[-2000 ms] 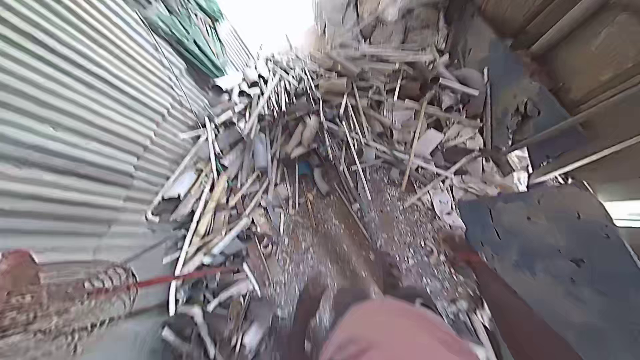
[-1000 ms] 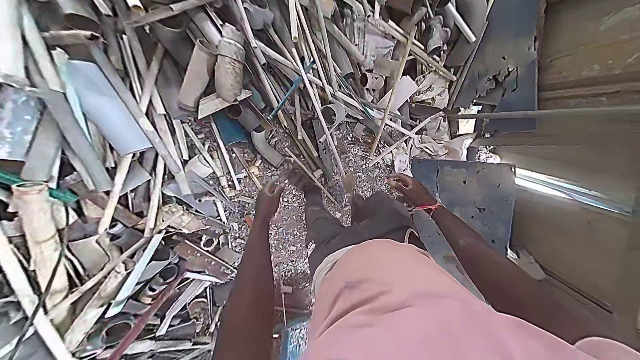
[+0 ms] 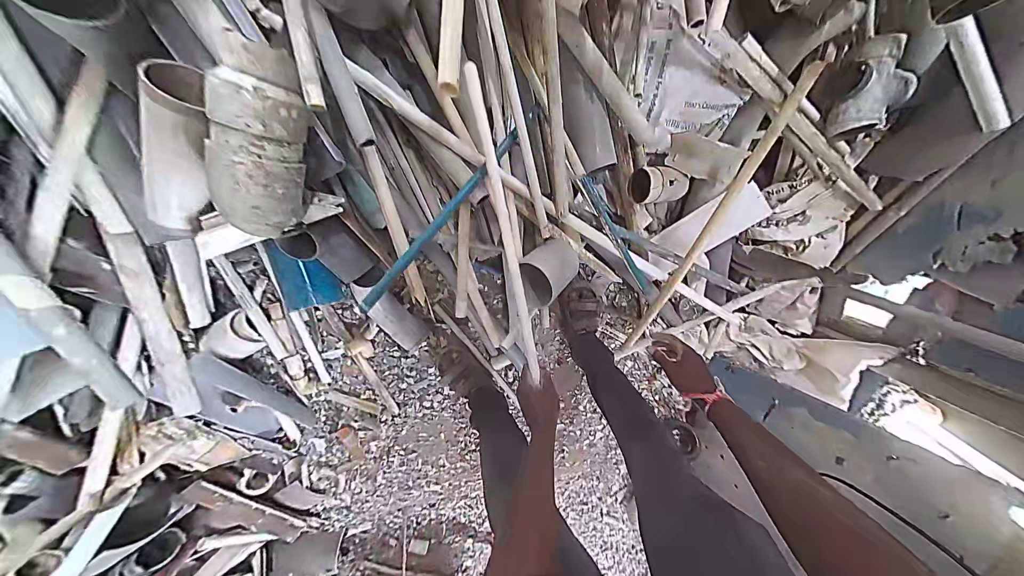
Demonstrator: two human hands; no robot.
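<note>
Between my shins, my left hand (image 3: 539,400) is closed around the lower end of a long thin pale pipe (image 3: 500,208), which slants up into the pile. My right hand (image 3: 682,364), with a red band at the wrist, is empty with its fingers loosely curled; it is beside the lower end of a tan stick (image 3: 732,196). A short grey pipe piece (image 3: 550,270) lies just above my left hand, near my foot. A thin blue pipe (image 3: 440,220) crosses behind the pale pipe.
Scrap pipes and fittings are heaped ahead and left, with a thick pipe fitting (image 3: 256,148) at upper left. Printed sacking (image 3: 692,88) lies among them. Small chips cover the ground (image 3: 400,464) around my feet. A dark sheet (image 3: 864,464) is at right.
My left hand has moved in between my legs and closed on a pale pipe. My right hand stays apart, out to the right. The view has come closer to the pile.
</note>
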